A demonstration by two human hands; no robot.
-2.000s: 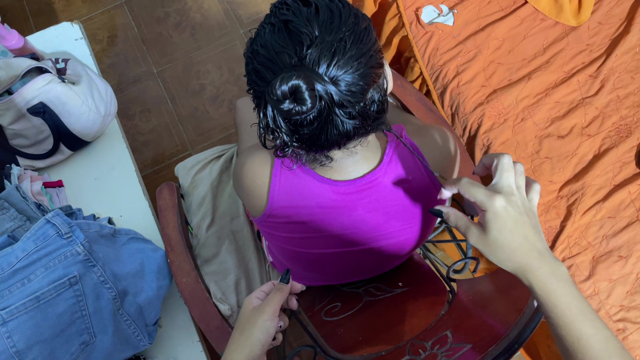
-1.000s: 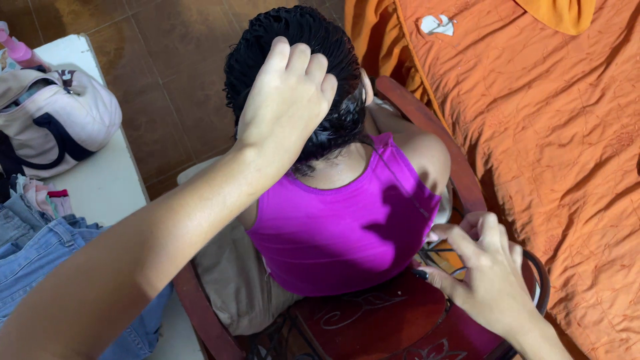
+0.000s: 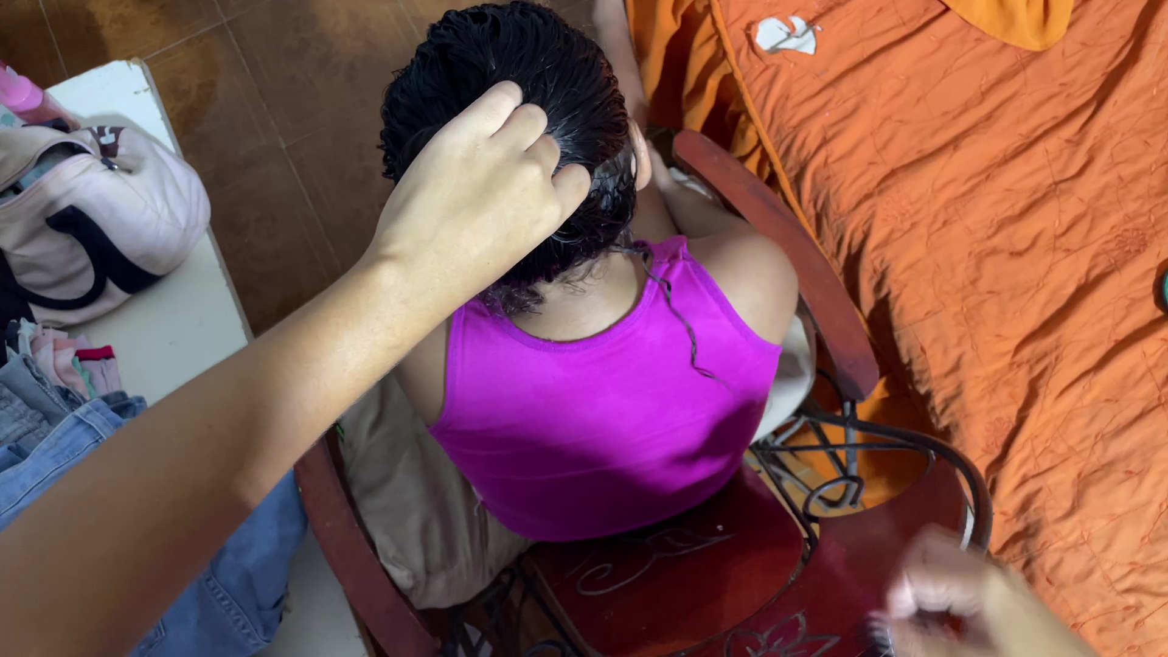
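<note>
A seated person seen from behind has dark, wet-looking hair [image 3: 511, 55] gathered at the back and a magenta sleeveless top [image 3: 602, 411]. My left hand [image 3: 484, 173] lies on the back of the hair with curled fingers, covering the bun area; its fingertips, and anything between them, are hidden. One thin loose strand [image 3: 680, 319] hangs from the nape over the top's right shoulder. At the lower right, my right hand [image 3: 949, 593] is blurred, over the chair back, away from the hair. Whether it holds something cannot be made out.
The person sits in a chair with red-brown wooden armrests [image 3: 785, 255] and dark curled metalwork. An orange bedspread [image 3: 1004, 228] covers the bed on the right. On the left, a white table [image 3: 192, 319] bears a pale bag [image 3: 137, 201] and folded jeans [image 3: 237, 557].
My left hand has gone from low beside the chair back, two seconds ago, up onto the hair. My right hand has moved down, away from the person's right side.
</note>
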